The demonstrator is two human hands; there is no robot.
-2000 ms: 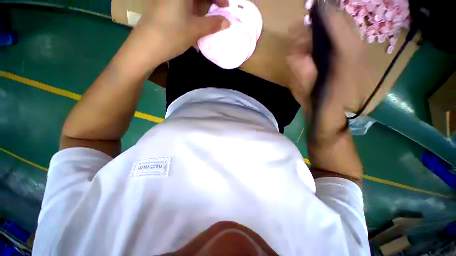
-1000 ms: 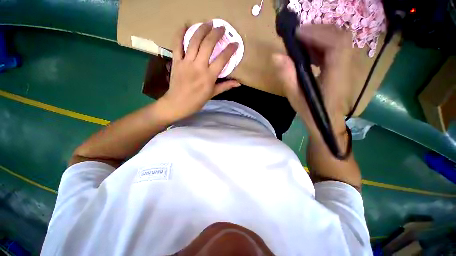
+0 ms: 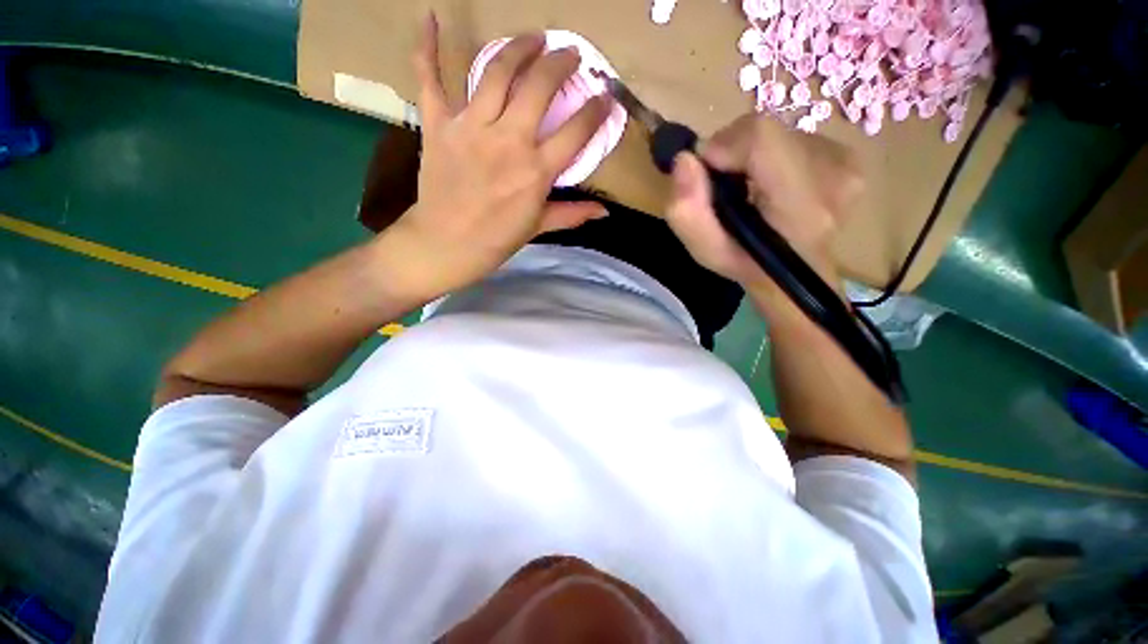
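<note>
A pink plastic cover [image 3: 597, 141] lies flat on the cardboard sheet [image 3: 680, 76] near its front edge. My left hand [image 3: 485, 170] lies over the cover with its fingers spread, pressing it down and hiding much of it. My right hand [image 3: 768, 189] grips the black soldering iron [image 3: 796, 274]. The iron's thin metal tip points up and left and meets the cover's upper right edge, close to a slot. Whether the tip touches plastic is too small to tell.
A pile of small pink pieces [image 3: 866, 57] lies on the cardboard at the upper right. One small piece [image 3: 662, 10] lies apart near the top edge. The iron's black cord [image 3: 947, 189] runs past my right wrist. An open carton [image 3: 1108, 252] stands at far right.
My left hand first moved the cover, then came down flat over it. My right hand brought the iron left and turned its tip onto the cover's upper right edge.
</note>
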